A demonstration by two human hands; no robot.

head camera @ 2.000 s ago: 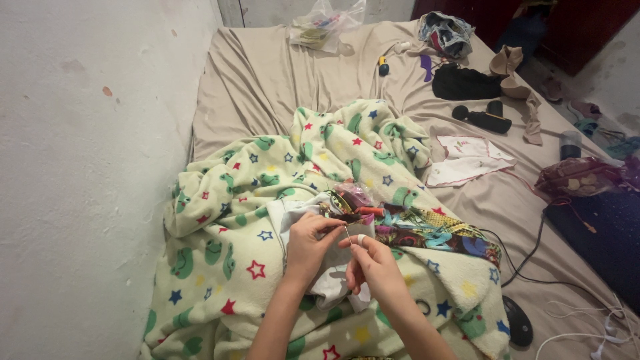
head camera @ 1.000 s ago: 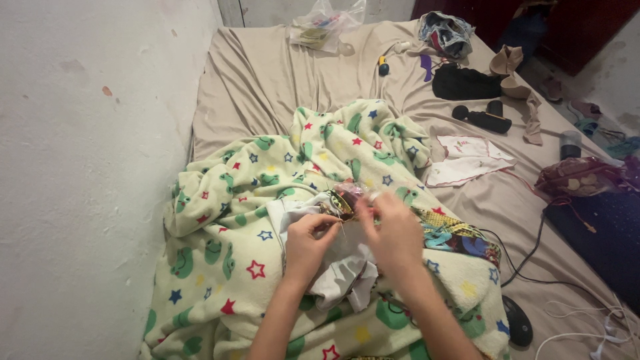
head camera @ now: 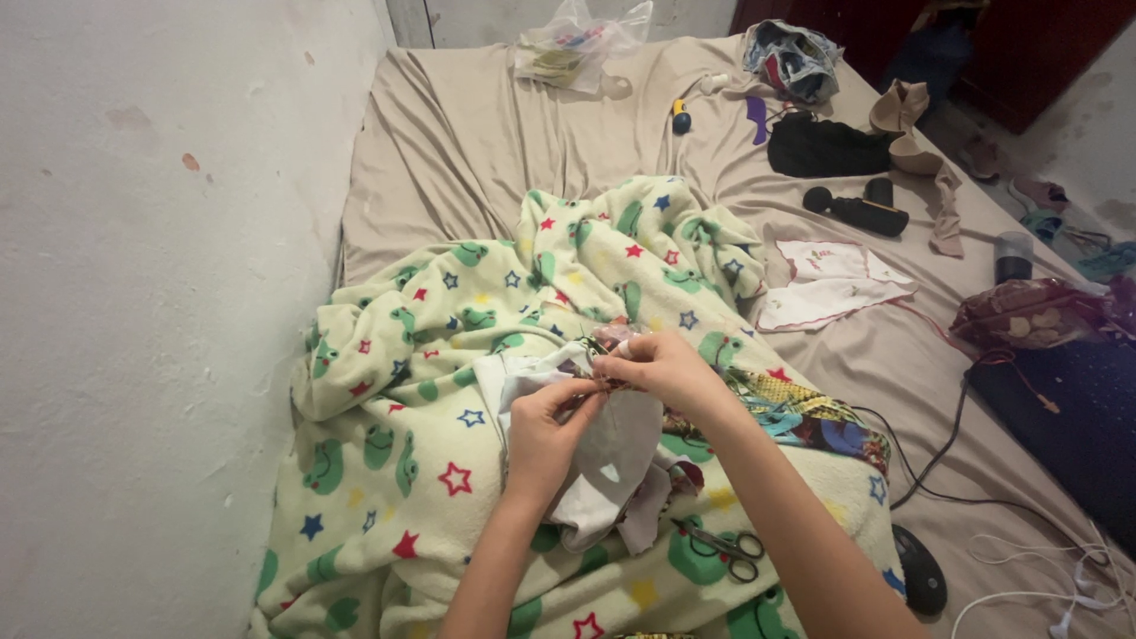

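Note:
My left hand [head camera: 550, 426] pinches the edge of a white and patterned cloth [head camera: 617, 444] between thumb and fingers. Close beside it, my right hand [head camera: 652, 364], with a white band around one finger, pinches at the same edge; whether it holds a needle or thread is too small to tell. The cloth lies on a pale green fleece blanket [head camera: 497, 426] with frogs and stars. Scissors [head camera: 723, 548] rest on the blanket below my right forearm. Beyond the hands sits a small clear plastic wrapper [head camera: 619, 333]. A colorful patterned fabric [head camera: 808, 417] extends to the right of my forearm.
Around the blanket are an embroidered white cloth [head camera: 830, 280], a black massage gun [head camera: 856, 211], a purple comb [head camera: 756, 120], a plastic bag [head camera: 577, 49] and black fabric [head camera: 825, 146]. A black computer mouse [head camera: 919, 568], cables [head camera: 958, 426] and white earphones [head camera: 1078, 586] lie right. A wall [head camera: 177, 311] borders the left.
My right hand has come back down beside my left hand, after being raised and blurred one second ago. The scissors now show on the blanket below my right forearm.

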